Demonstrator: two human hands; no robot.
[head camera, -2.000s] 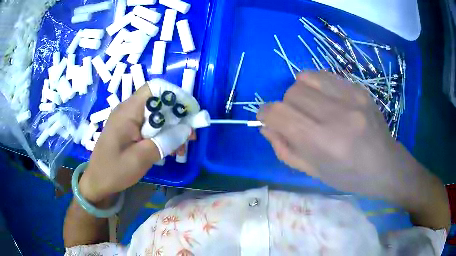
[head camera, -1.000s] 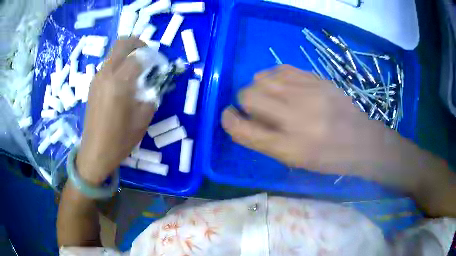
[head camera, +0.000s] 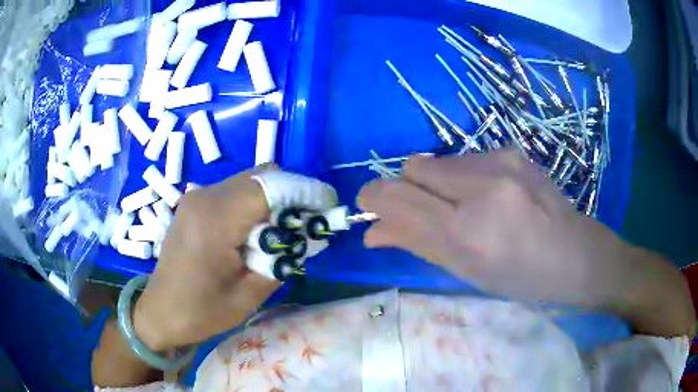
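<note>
My left hand (head camera: 222, 237), with white coverings on its fingers, holds a bunch of several fitted sleeves (head camera: 289, 242), their round black ends facing up. A white sleeve (head camera: 337, 219) points right from these fingers. A short pale stem piece (head camera: 362, 218) runs from it to the fingertips of my right hand (head camera: 474, 214), which pinch it. The rest of the stem is hidden. White sleeves (head camera: 174, 157) lie loose in the left compartment. Thin stems with dark, shiny fittings (head camera: 528, 115) lie tangled in the right compartment, some near or under my right hand.
The blue divided tray (head camera: 306, 99) lies in front of me, its divider between the compartments. A crinkled clear bag with white parts (head camera: 23, 115) overlaps the far left. A white tray (head camera: 589, 19) sits beyond the top right edge. My patterned clothing is at the near edge.
One second ago my left hand was farther up over the sleeves and the hands were apart. Now it is lower and nearer the divider, and both hands meet at a sleeve and stem.
</note>
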